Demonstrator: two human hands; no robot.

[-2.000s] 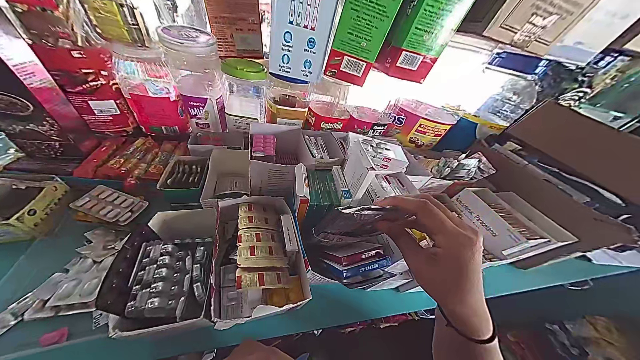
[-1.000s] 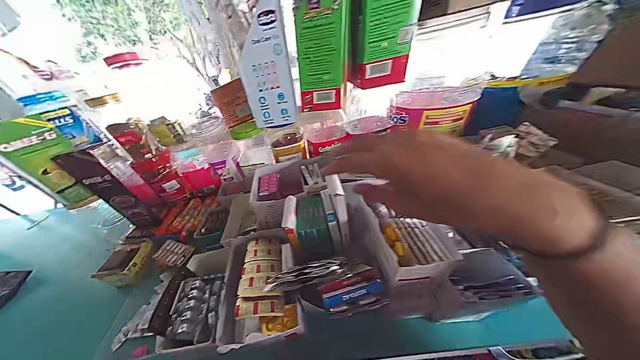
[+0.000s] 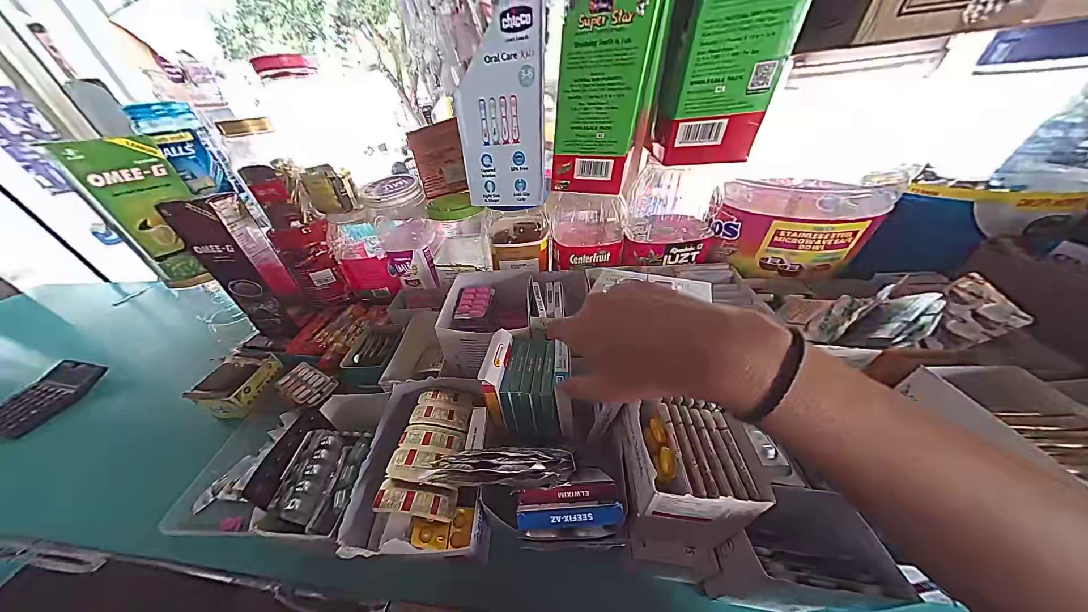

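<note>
My right hand [image 3: 654, 344], with a dark band at the wrist, reaches in from the right over the medicine boxes. Its fingertips are beside a row of green and white cartons [image 3: 531, 387]; whether they touch or hold anything is hidden. Just behind lies an open box with pink blister packs [image 3: 473, 304]. Below the hand, a white box holds upright blister strips [image 3: 701, 450]. Foil strips [image 3: 506, 466] lie above a blue medicine carton [image 3: 571, 516], next to a box of cream and red strips [image 3: 429, 455]. My left hand is out of view.
Plastic jars [image 3: 586, 234] stand in a row behind the boxes, below hanging green cartons [image 3: 602, 93]. A calculator [image 3: 51, 395] lies on the teal counter [image 3: 102, 476] at left. Foil packets [image 3: 901, 310] fill an open box at right.
My right hand, earlier at the dark foil strips, is now over the boxes near the green and white cartons. The foil strips lie released beside the blue carton. The view has swung left.
</note>
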